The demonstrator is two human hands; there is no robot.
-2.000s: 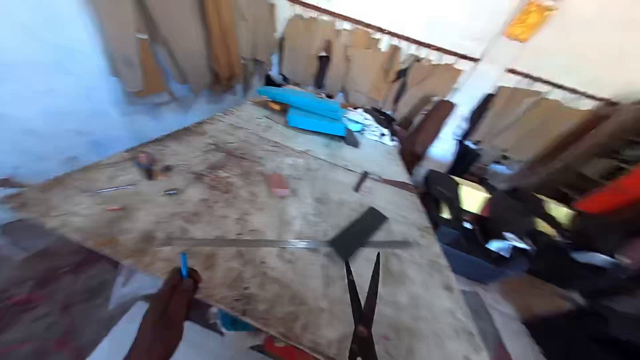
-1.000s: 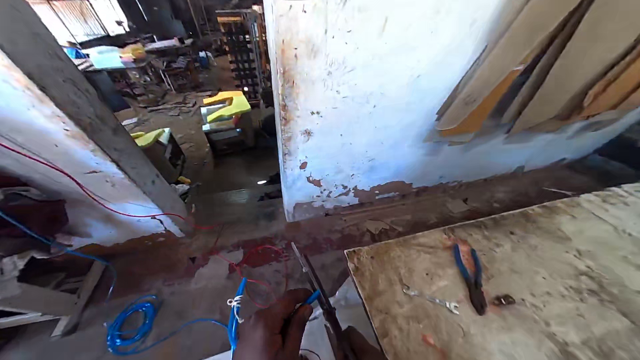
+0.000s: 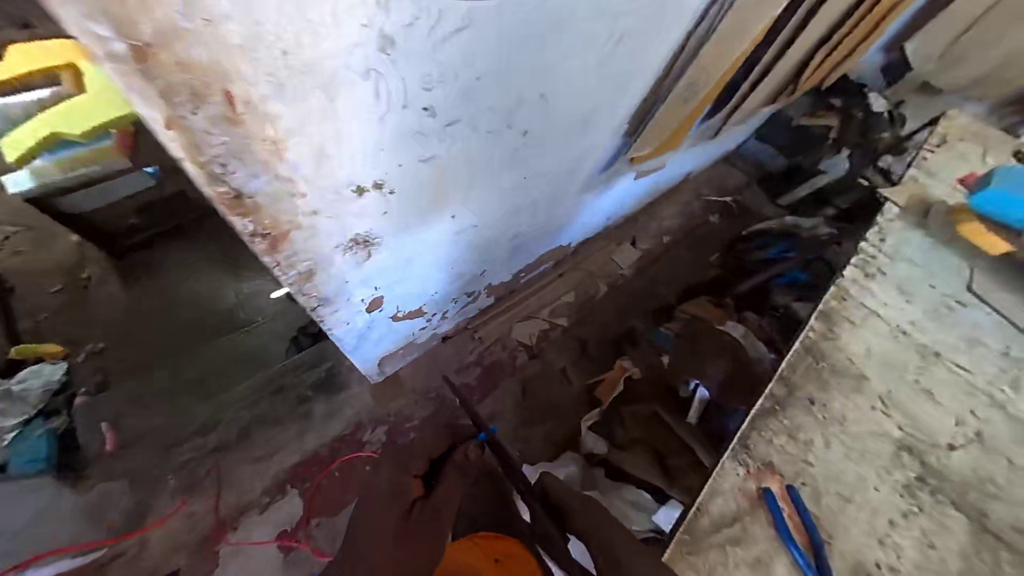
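Note:
At the bottom centre, my left hand [image 3: 420,500] pinches a small, thin blue piece [image 3: 486,434], most of it hidden by fingers. Dark metal scissors [image 3: 506,464] lie across that piece, pointing up and left, their blades close together. My right hand [image 3: 596,524] holds the scissors from the lower right, and the handles are mostly covered. Both hands are close together above the littered floor, left of the table. Blue-handled pliers [image 3: 796,528] rest on the table's near corner, right of my right hand.
A worn wooden table [image 3: 896,376] fills the right side. Ahead stands a peeling white wall [image 3: 480,144] with hanging brown templates [image 3: 744,72]. Scraps [image 3: 640,400] and a red wire [image 3: 320,480] lie on the floor. Yellow material [image 3: 72,104] is stacked at the left.
The scissors had their blades wide apart over the table two seconds ago; now they are nearly together at the blue piece, beside the table. The view has swung left.

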